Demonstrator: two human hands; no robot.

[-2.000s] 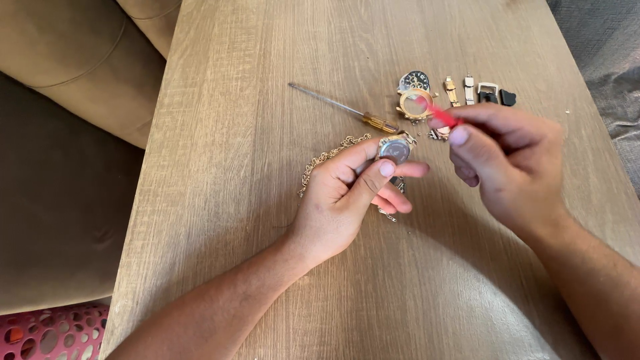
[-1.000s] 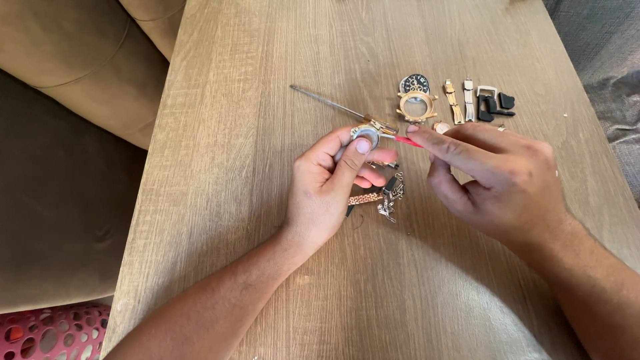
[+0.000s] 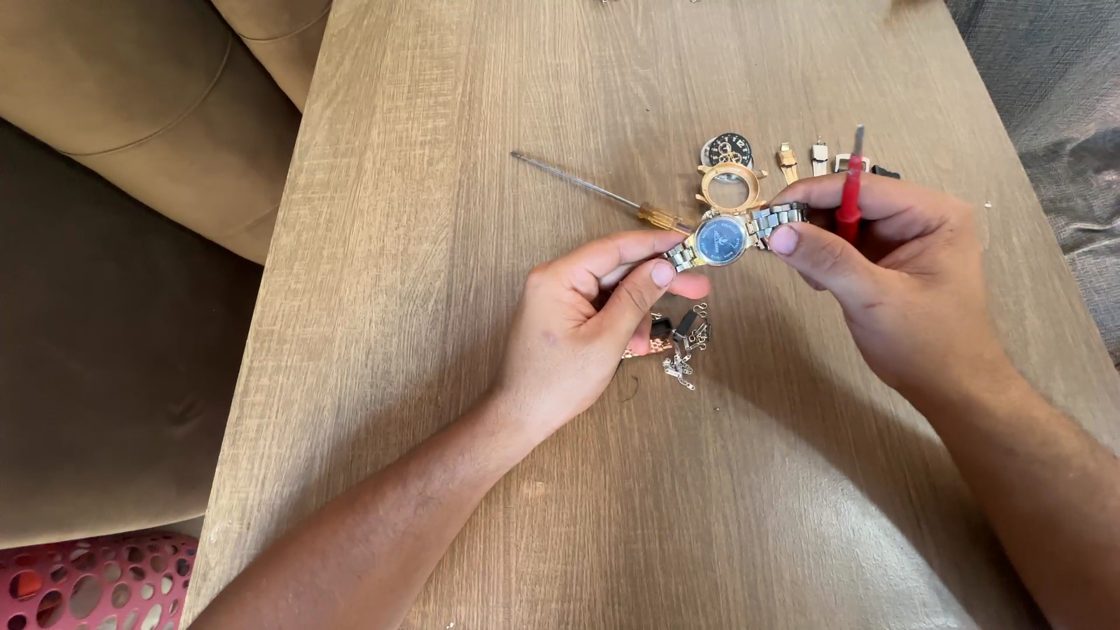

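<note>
A metal wristwatch with a round blue dial [image 3: 721, 241] is stretched between both hands, dial up. My left hand [image 3: 591, 324] pinches the short bracelet end by the case between thumb and fingers. My right hand [image 3: 892, 280] grips the silver-coloured bracelet on the other side and also holds a red-handled screwdriver [image 3: 849, 206], its blade pointing away from me. Just beyond the watch lie a gold-coloured watch case [image 3: 731, 187] and a black watch dial [image 3: 729, 150]. A long screwdriver with an amber handle [image 3: 661, 216] rests on the wooden table, partly behind my left fingers.
Small chain pieces [image 3: 679, 367] and black parts [image 3: 687, 324] lie below the watch. Strap pieces with metal ends [image 3: 787, 162] and a buckle [image 3: 850, 163] sit beyond my right hand. A brown padded seat [image 3: 131, 79] and a pink perforated basket [image 3: 96, 582] are at the left.
The watch has turned from its metal back to its blue dial. My right hand has taken hold of the bracelet, and the red screwdriver's tip now points away from the watch.
</note>
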